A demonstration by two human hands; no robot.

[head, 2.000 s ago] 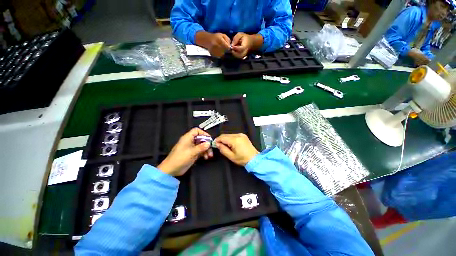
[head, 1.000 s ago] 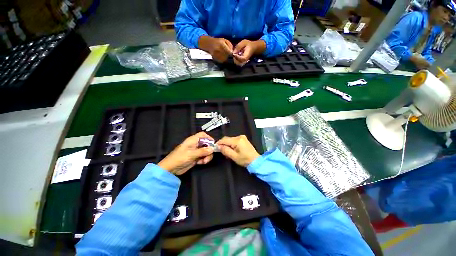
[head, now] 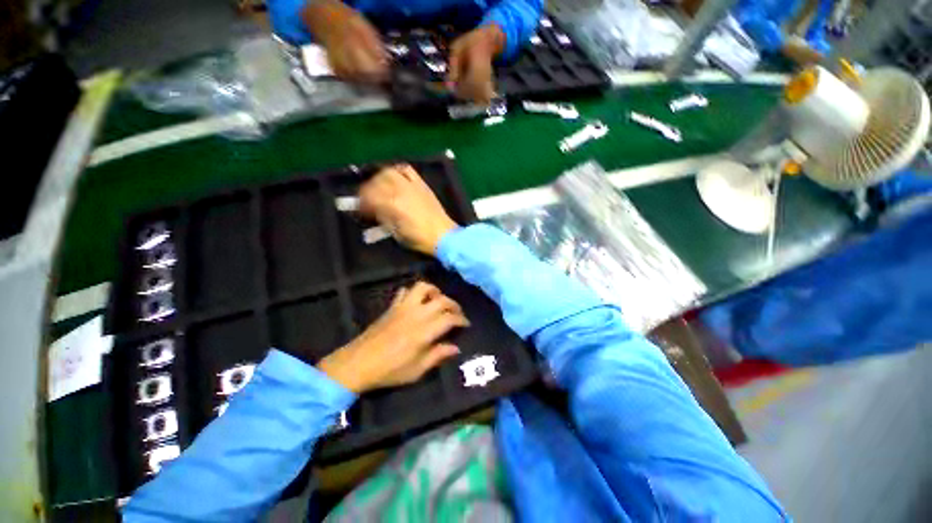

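The black compartment tray [head: 307,281] lies in front of me. My left hand [head: 409,332] is over its near middle pockets, fingers apart, with no part visible in it. My right hand [head: 401,204] is blurred, over the far right-hand pockets at the pale strip parts; its fingertips hide what they touch. One strip [head: 377,234] shows beside this hand. A square module [head: 478,371] lies in the near right pocket. Another square module [head: 235,379] lies left of my left hand. Several more modules [head: 155,389] stand in a column in the left pockets.
Bagged strips [head: 639,250] lie right of the tray. Several joined pieces [head: 584,137] lie on the green belt [head: 531,153]. A person's hands [head: 472,66] work at another tray [head: 552,66] across the belt. A white fan [head: 741,194] stands at right, a paper slip [head: 77,358] at left.
My hands have parted. The right moved up to the strips; the left moved down a little, and the piece they held is no longer visible. The view shifted. The other person's hands separated above a piece.
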